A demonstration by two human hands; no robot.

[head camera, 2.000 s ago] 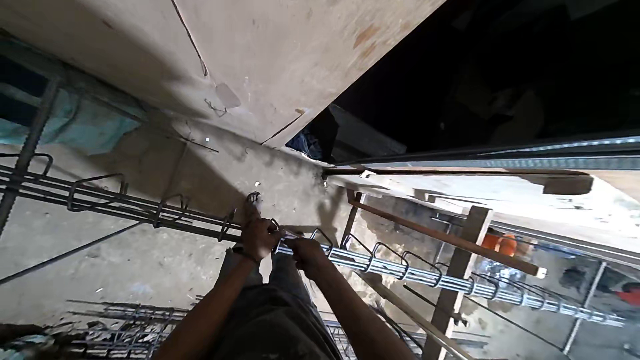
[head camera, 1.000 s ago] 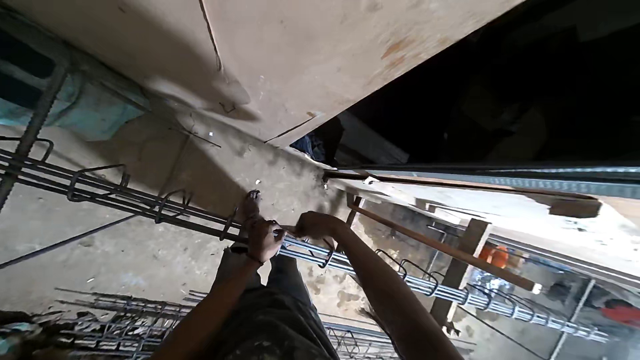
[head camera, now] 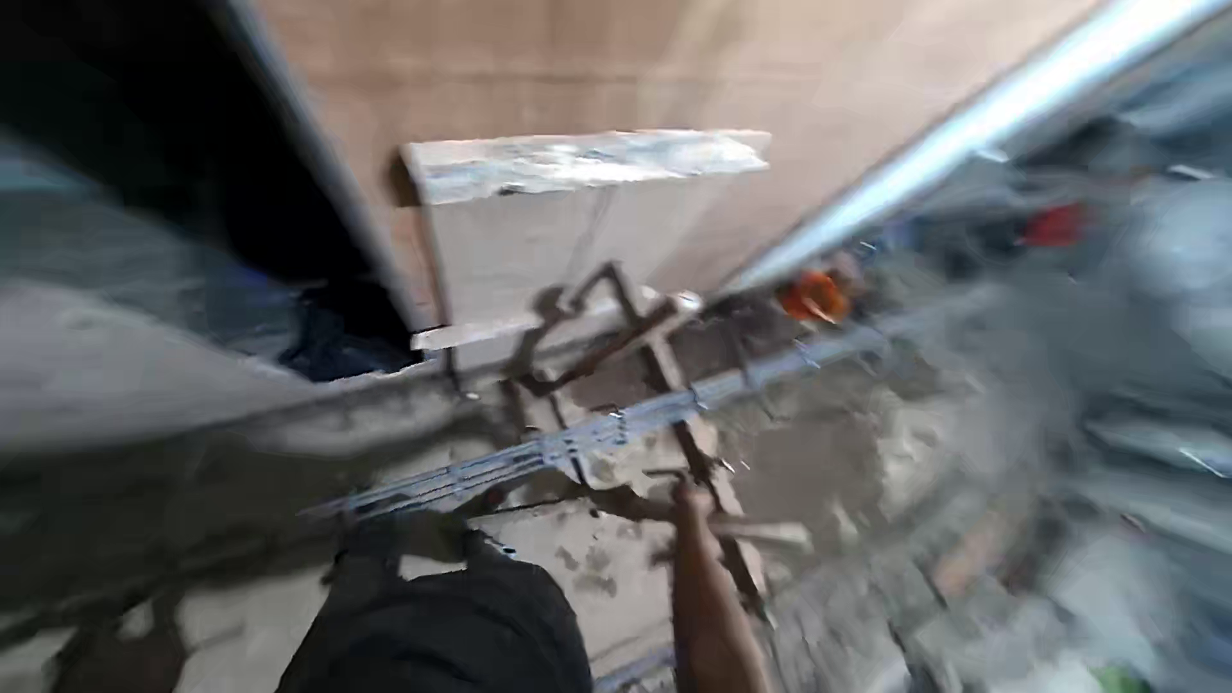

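The long bundle of steel rebar with stirrups (head camera: pixel 616 423) runs slantwise across the middle, in front of my legs. Below it, my right hand (head camera: pixel 693 496) reaches forward beside a wooden support frame (head camera: pixel 688 438). A short thin bar shows at its fingertips; blur hides whether the fingers grip it. A dark brown, blurred shape at the bottom left corner may be my left hand or forearm (head camera: pixel 125 659), away from the rebar. What it holds or touches cannot be made out.
A plywood panel (head camera: pixel 539 87) with a pale-edged board (head camera: pixel 587 166) stands ahead. A dark opening lies at left. An orange object (head camera: pixel 814 296) and a red one (head camera: pixel 1054 225) lie farther right. Rough, debris-strewn ground spreads at right.
The view has swung strongly to the right. Both hands were together at the rebar bundle before; my right hand is now off it, near the wooden frame.
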